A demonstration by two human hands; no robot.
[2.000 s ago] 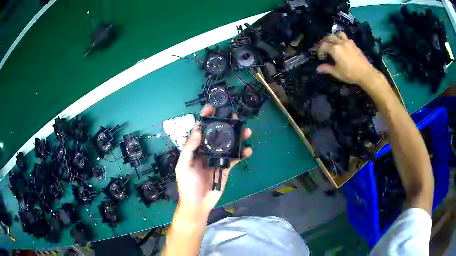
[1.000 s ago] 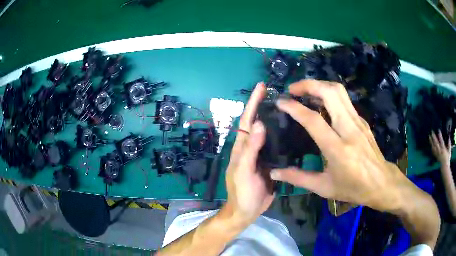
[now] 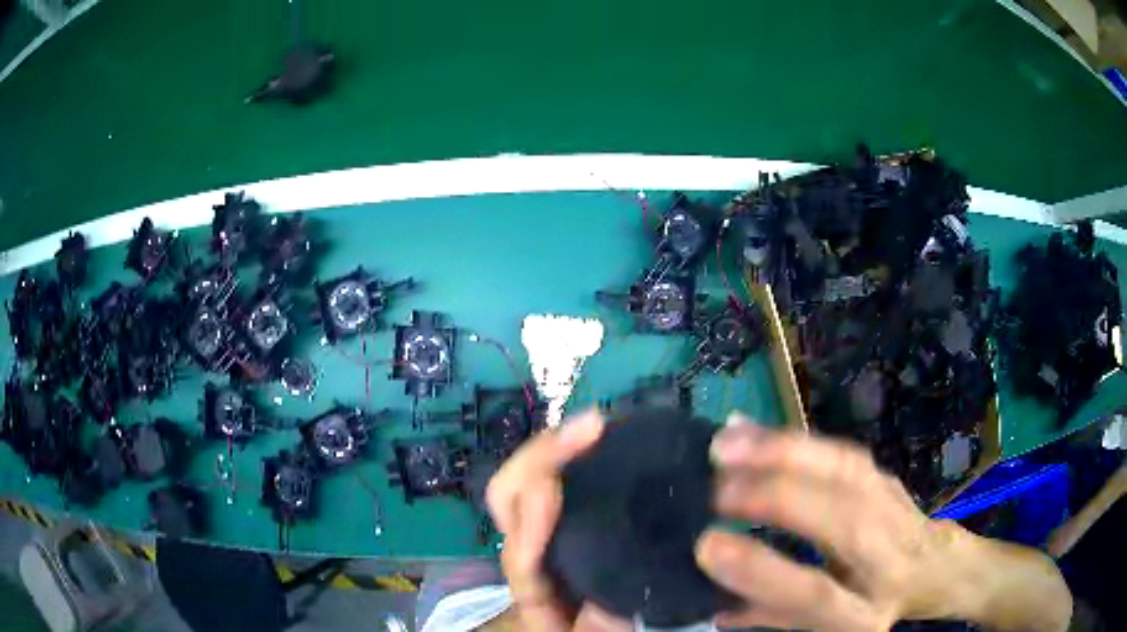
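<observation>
A dark, plain black housing [image 3: 643, 512], rounded in outline and blurred, is held close in front of me at the bottom centre. My left hand [image 3: 538, 519] grips its left side. My right hand [image 3: 822, 525] has its fingers on its right side. No ring shows on the side facing me. The lower part of the housing and of my left hand is near the picture's bottom edge.
Black wired modules with round centres [image 3: 426, 353] lie on the bench at left and centre. A white brush [image 3: 560, 352] lies behind my left hand. A carton [image 3: 786, 358] heaped with black parts is at right, above a blue crate [image 3: 1007, 500]. A white rail [image 3: 494, 175] runs behind.
The black housing and both hands have moved lower in the view, and the bench shows more. My right fingers have shifted to the housing's right side. Earlier, my right hand was in the carton.
</observation>
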